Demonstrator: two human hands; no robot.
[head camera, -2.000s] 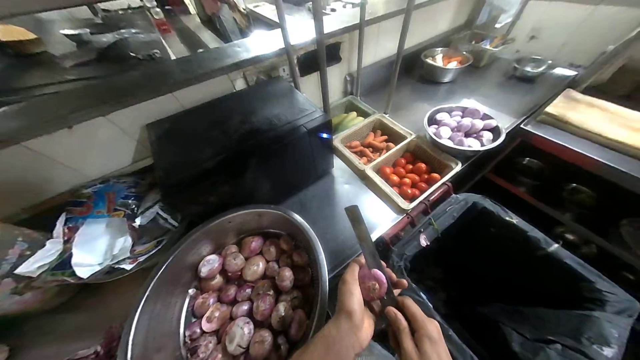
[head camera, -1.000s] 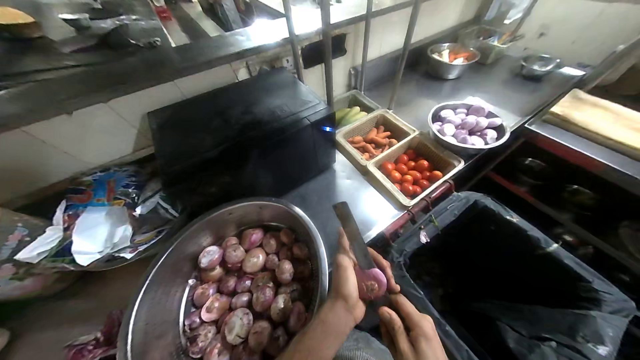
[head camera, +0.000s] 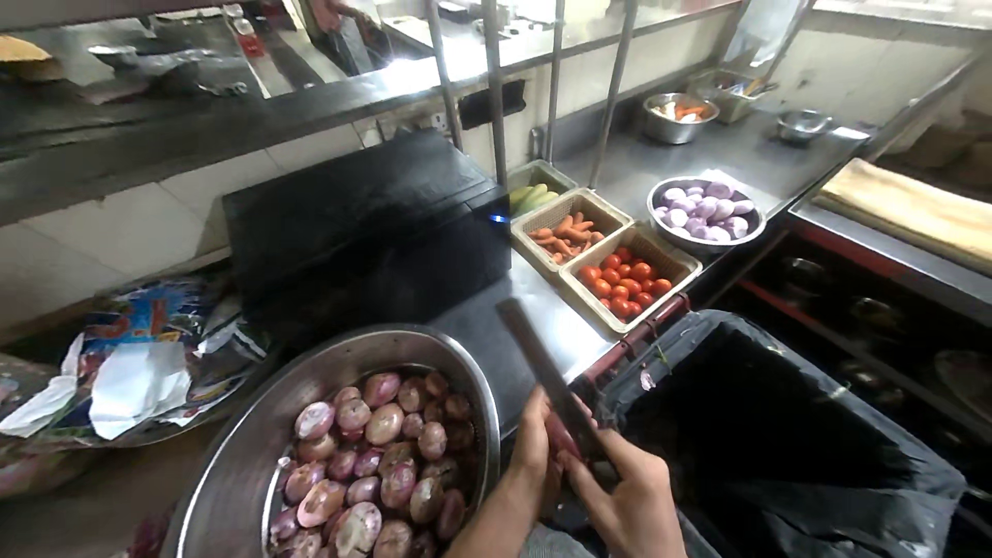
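My left hand (head camera: 535, 449) holds a red onion (head camera: 559, 438), partly hidden by the knife and fingers. In my right hand (head camera: 632, 488) is a knife (head camera: 542, 360), its broad blade pointing up and away across the onion. To the left of both hands stands a large steel bowl (head camera: 484, 387) of unpeeled red onions (head camera: 385, 424). Right of my hands, a bin lined with a black plastic bag (head camera: 845, 465) gapes upward. Farther back on the counter, a steel bowl (head camera: 707, 246) holds peeled onions (head camera: 701, 211).
Baskets of tomatoes (head camera: 620, 283), carrots (head camera: 564, 236) and green vegetables (head camera: 532, 198) line the steel counter (head camera: 604, 147) beside a black box-shaped appliance (head camera: 364, 225). Metal bars (head camera: 496, 93) rise behind. Crumpled packaging (head camera: 139, 372) lies left; a person (head camera: 341, 31) stands beyond the ledge.
The knife has shifted over the onion, which now shows less between my fingers. My right hand has closed in toward my left hand.
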